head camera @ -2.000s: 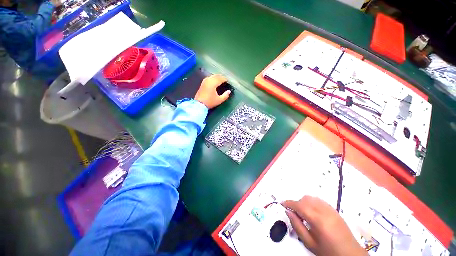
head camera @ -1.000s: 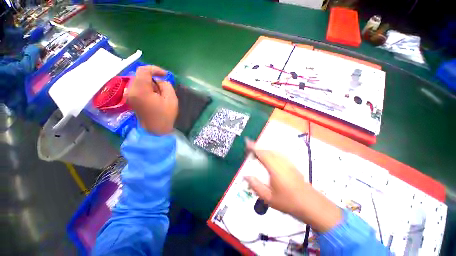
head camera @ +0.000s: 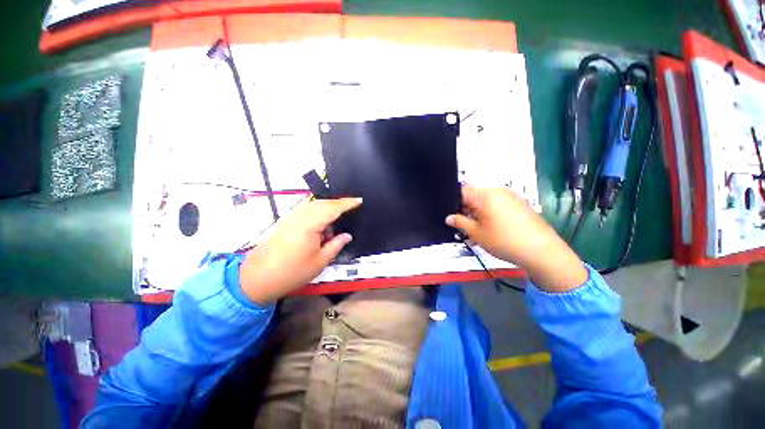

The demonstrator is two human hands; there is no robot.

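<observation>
A black cover plate [head camera: 398,180] lies over the lower middle of the white panel back plate [head camera: 180,109], slightly tilted, with light round spots at its two upper corners. My left hand [head camera: 304,243] is at its lower left edge, index finger on its face and thumb near the edge. My right hand [head camera: 507,226] holds its right edge between thumb and fingers. A dark cable [head camera: 250,126] runs down the panel's left part. A black oval speaker [head camera: 189,219] is at the lower left. Wires under the cover plate are partly hidden.
Two screw trays [head camera: 84,163] lie at the left beside dark sheets [head camera: 20,142]. A black electric screwdriver [head camera: 579,134] and a blue one [head camera: 621,138] lie at the right. Other panels on orange-red padding stand at the right [head camera: 730,159] and upper left. A purple-pink bin [head camera: 115,360] is below left.
The view has swung right and down onto the near panel. A black cover plate now lies on this panel, with both hands at its edges. The screwdrivers have come into view.
</observation>
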